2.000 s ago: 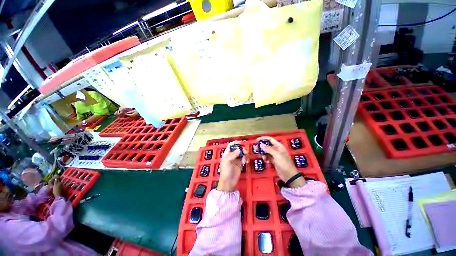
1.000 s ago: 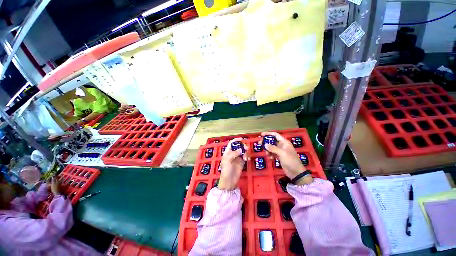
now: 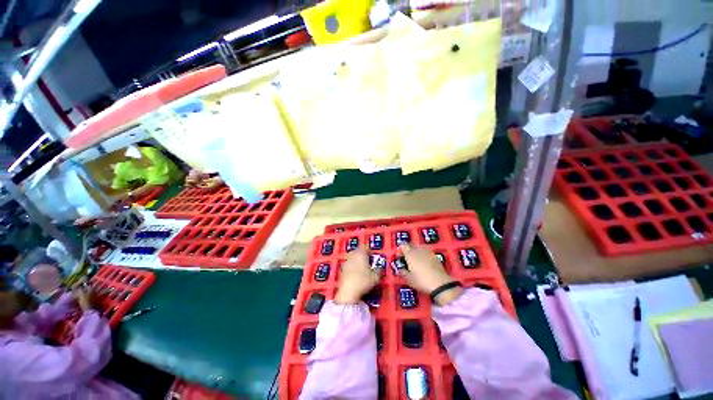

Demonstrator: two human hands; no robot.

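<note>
The red turnover tray [image 3: 393, 311] lies in front of me, its square pockets holding dark smartwatch units, several with lit white marks. My left hand [image 3: 358, 275] is low over the second row, its fingertips on a smartwatch unit [image 3: 377, 263]. My right hand [image 3: 422, 269] is beside it, its fingertips at another smartwatch unit [image 3: 399, 266] in the same row. Both units are partly hidden by the fingers. A unit with lit icons [image 3: 407, 297] sits in the row below. A unit with a bright pale screen [image 3: 417, 383] sits near the bottom edge.
A metal upright [image 3: 539, 156] stands right of the tray. Another red tray [image 3: 641, 195] and a record sheet with a black pen [image 3: 635, 336] are at right. Yellow sheets [image 3: 391, 101] hang in front. At left are a red tray [image 3: 227, 230] and a person in a pink smock [image 3: 66, 344].
Both hands have moved down from above the tray's top rows, bringing the two held units to the second row. A lit unit now shows in the third row, where the pocket was empty.
</note>
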